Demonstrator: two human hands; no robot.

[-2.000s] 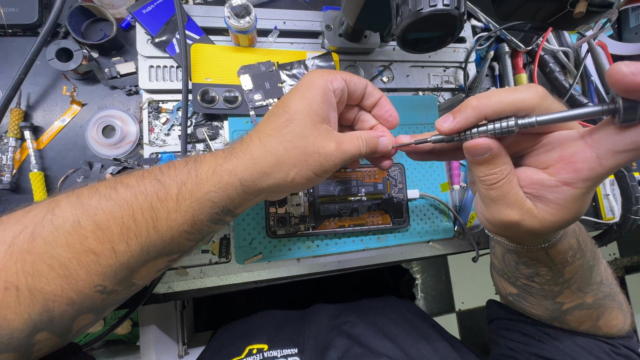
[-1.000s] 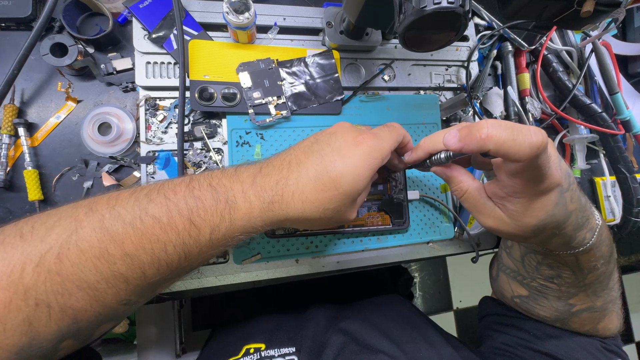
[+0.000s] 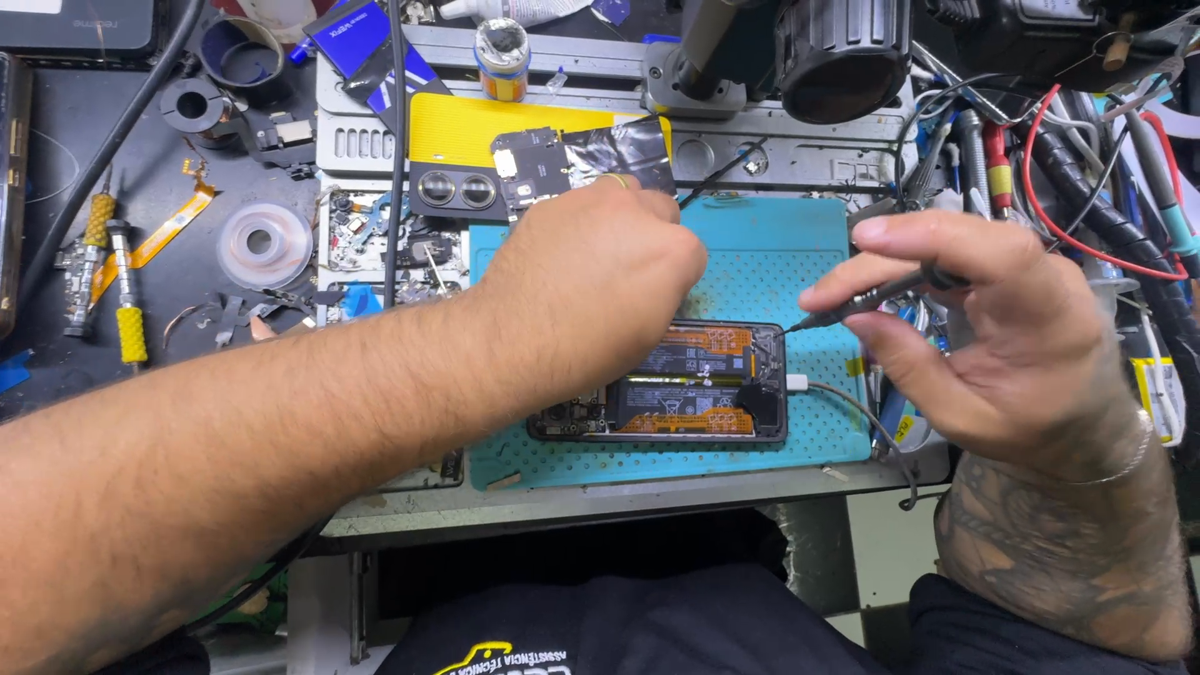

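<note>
My right hand grips a precision screwdriver, its tip at the upper right corner of an opened smartphone. The phone lies on a teal perforated mat, its batteries and orange flex cables exposed. A white plug on a grey cable meets the phone's right end. My left hand is above the mat, over the lower edge of a phone's inner cover with black film; its fingertips are hidden, so whether it holds anything does not show. That cover rests on a yellow and black phone back.
Small parts fill a tray left of the mat. Further left lie two yellow-handled tools, a clear spool and an orange flex cable. A jar stands behind. Microscope parts overhang the back; tangled wires crowd the right.
My hands were together near the screwdriver's tip; now they are apart. The left has moved toward the inner cover, and the screwdriver's tip is down at the phone's corner.
</note>
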